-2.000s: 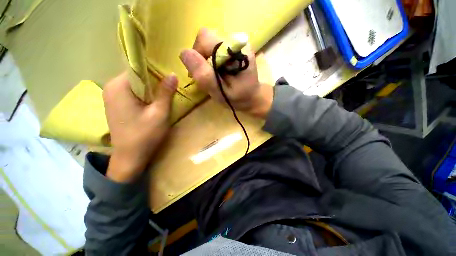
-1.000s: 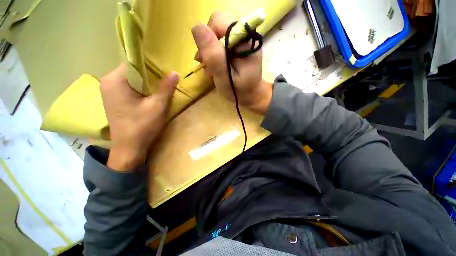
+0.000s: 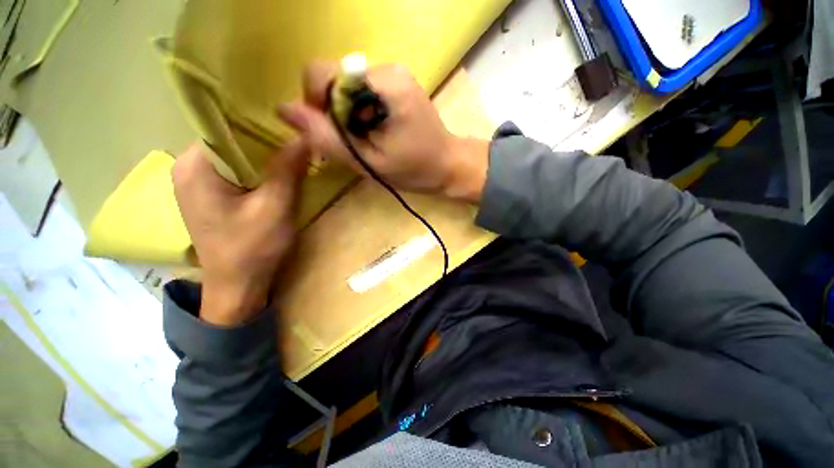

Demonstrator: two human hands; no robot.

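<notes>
A yellow-olive leather panel [image 3: 265, 46] lies across the table and partly over the tan work board [image 3: 338, 306]. My left hand [image 3: 242, 215] grips a folded, upright edge of the panel between thumb and fingers. My right hand [image 3: 398, 137] is closed in a fist around a finger-length tool [image 3: 353, 71] with a pale rounded end. A thin black cord [image 3: 402, 199] is knotted around the tool and hangs to the board's front edge. The tool's tip is hidden by my fingers and blur, close beside my left thumb.
A blue-rimmed tray [image 3: 660, 80] with small grey parts sits at the upper right. A dark block [image 3: 596, 77] on a metal shaft lies beside it. White sheets [image 3: 87, 315] are at the left. A metal frame [image 3: 803, 174] stands below the table at the right.
My right hand has moved left and slightly down with the tool, up against my left thumb. The tool tip, visible before, is now hidden. The panel's folded edge leans further left.
</notes>
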